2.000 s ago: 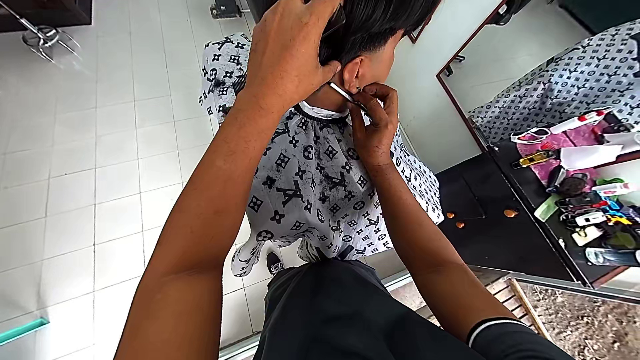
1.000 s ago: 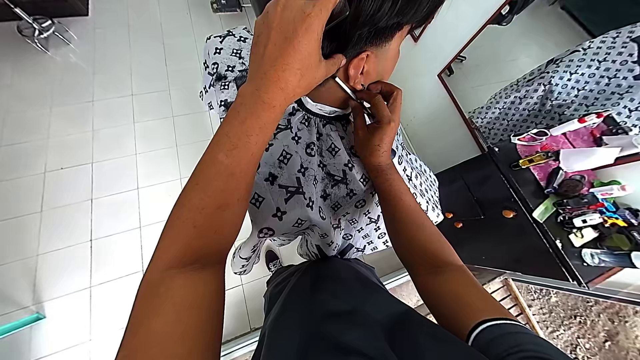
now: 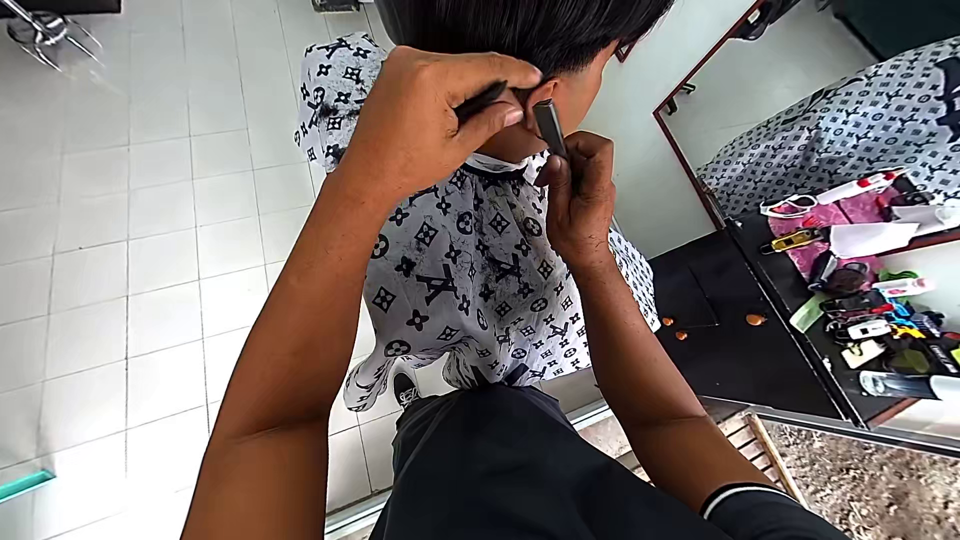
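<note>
A seated person with dark hair [image 3: 517,30] wears a patterned barber's cape [image 3: 465,277], which has cut hair scattered on it. Behind the person's ear [image 3: 541,96], my left hand [image 3: 442,112] holds a black item [image 3: 481,102], probably a comb, between thumb and fingers. My right hand [image 3: 581,195] grips a slim dark straight razor [image 3: 549,127], which stands upright beside the ear; its edge cannot be made out. A white neck strip [image 3: 499,163] shows at the cape's collar.
To the right, a black cabinet [image 3: 712,300] carries a counter with a pink cloth [image 3: 859,210], clippers [image 3: 796,240], bottles and several tools. A mirror [image 3: 780,97] reflects the cape. A metal chair base [image 3: 46,30] stands on the tiled floor at upper left.
My left hand has moved off the top of the head, down to behind the ear, and the black item now shows in it. The razor in my right hand has turned more upright.
</note>
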